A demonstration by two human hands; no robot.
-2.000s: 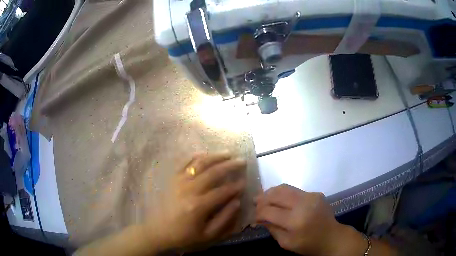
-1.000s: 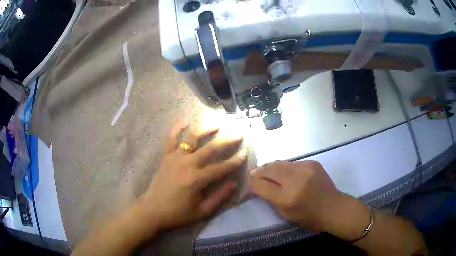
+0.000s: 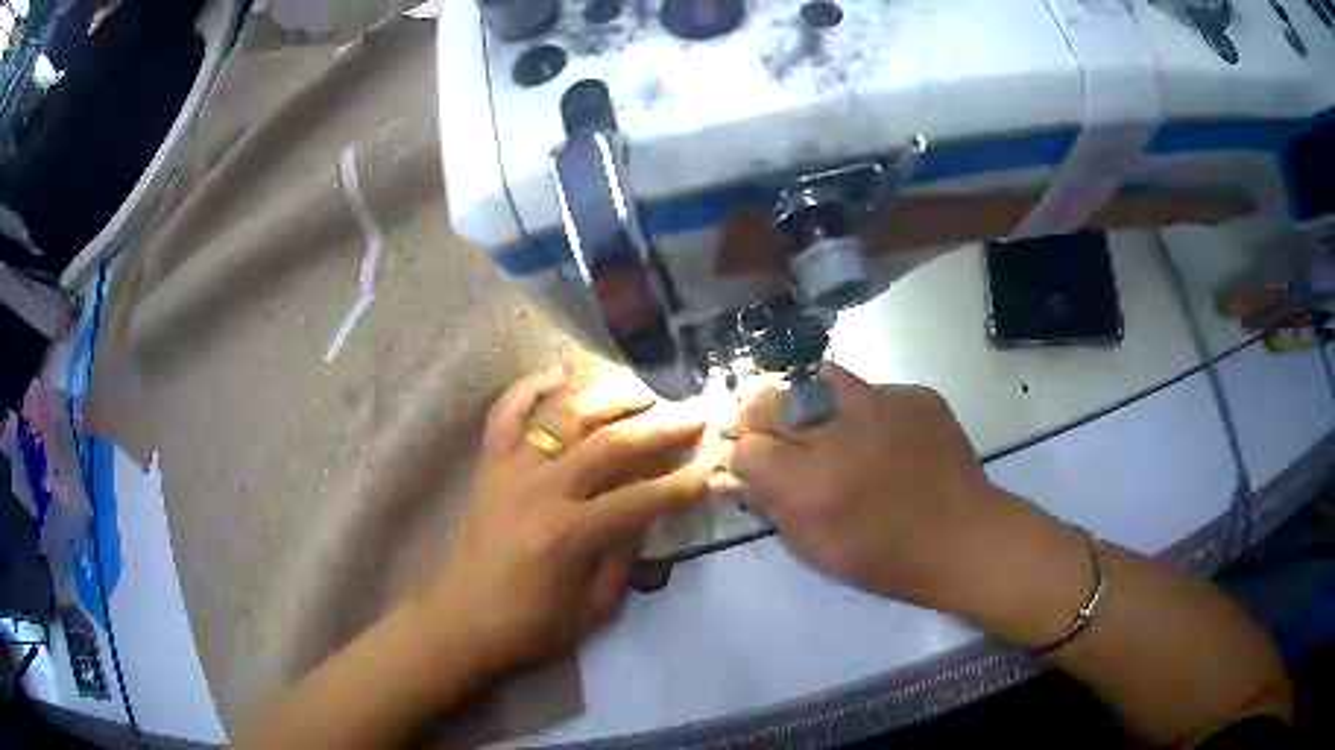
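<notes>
A large beige-brown speckled cloth panel covers the left of the table and runs under my hands to the machine head. A narrow white bent strip lies on it. My left hand, with a gold ring, lies on the cloth with fingers spread, fingertips near the needle area. My right hand is at the presser foot, fingers pinched on the cloth's right edge beside my left fingertips. The pinched edge is partly hidden by the fingers and washed out by the lamp light.
The white machine head with a blue stripe stands above the hands. A dark smartphone lies on the machine bed. A grey-green cord crosses the table at the right. A printed ruler runs along the front edge.
Both hands have moved away from the table's front edge toward the needle, taking the cloth's right edge along. More white table shows in front. The view has shifted slightly.
</notes>
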